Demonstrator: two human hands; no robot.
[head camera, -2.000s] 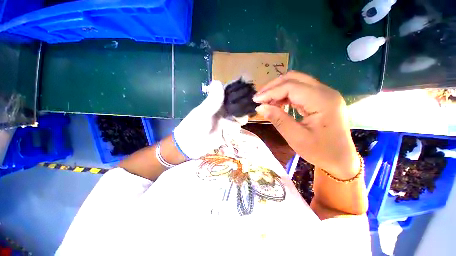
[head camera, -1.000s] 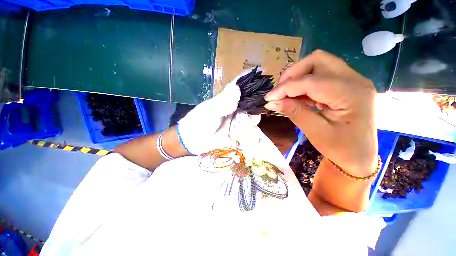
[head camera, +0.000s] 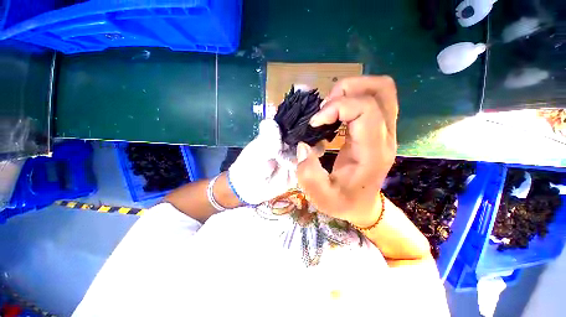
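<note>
A black, spiky, many-layered flower head (head camera: 299, 117) is held above the front edge of the table, over a tan cardboard pad (head camera: 282, 75). My left hand (head camera: 265, 164), in a white knit glove, holds it from below and the left. My bare right hand (head camera: 354, 136) is on its right side, thumb and fingers around the lower right part. Whether a separate petal piece is between the right fingers cannot be told. A small white patch shows on the cardboard just behind the flower head.
A blue tote (head camera: 155, 28) stands at the back left of the green table (head camera: 136, 99). Two white squeeze bottles (head camera: 460, 57) lie at the back right. Below the table edge are blue bins of dark pieces (head camera: 425, 198), on the right (head camera: 524, 213) and on the left (head camera: 158, 167).
My right hand has moved left and closed in around the flower head, its wrist lower and further left. The bin of dark pieces behind the right forearm shows more. The view has shifted.
</note>
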